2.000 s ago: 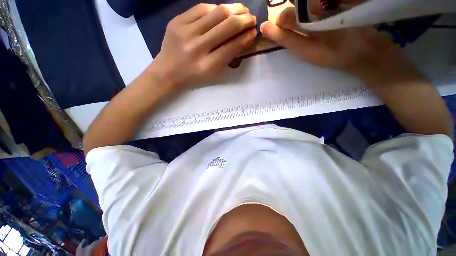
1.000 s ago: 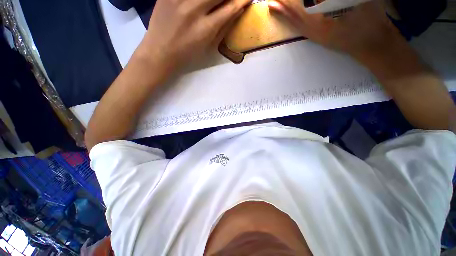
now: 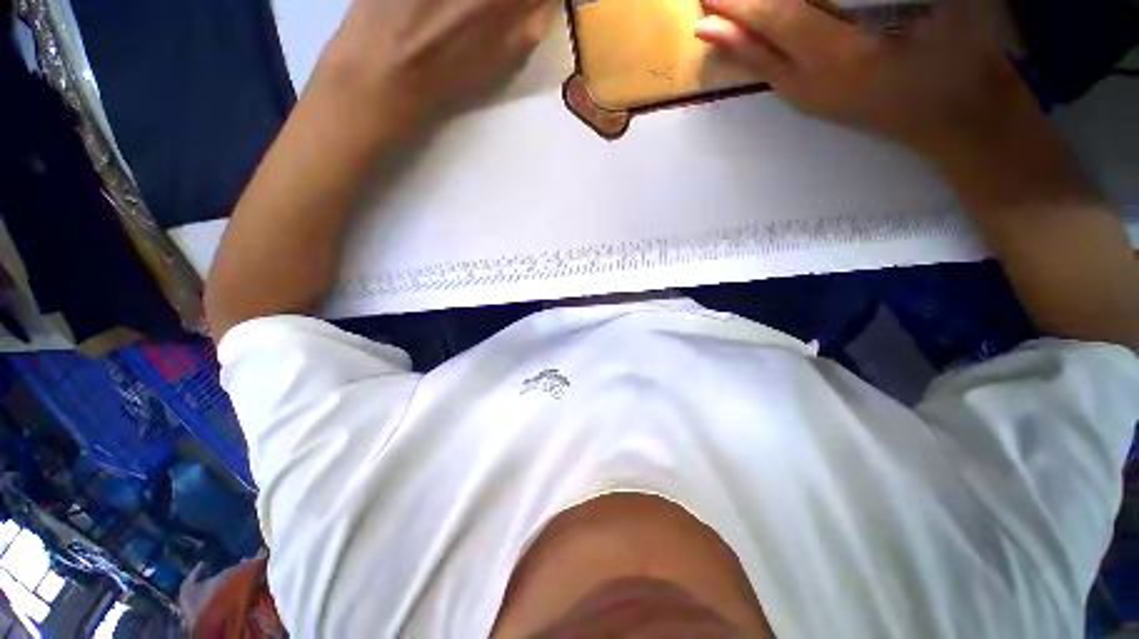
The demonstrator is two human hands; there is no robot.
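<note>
The yellowish lit machine bed point(image 3: 637, 53) lies at the top centre, with a dark edge and a brown corner piece. My left hand point(image 3: 456, 38) is left of it, cut off by the top edge and blurred. My right hand point(image 3: 831, 63) lies over the bed's right side, fingertips on the lit metal. No cloth shows under the visible fingers, and whether either hand holds anything beyond the picture's edge is hidden. The needle area is out of the picture.
Dark cut panels point(image 3: 181, 106) lie flat at left on the white table point(image 3: 500, 206), beside a shiny brown strip point(image 3: 106, 169). Dark cloth point(image 3: 1074, 44) is at the upper right. A printed scale runs along the front edge. A blue basket point(image 3: 187, 406) is below left.
Both hands have moved from close together at the needle area; the left went up and left, uncovering the lit bed. The dark cloth and machine head near them have left the picture's top.
</note>
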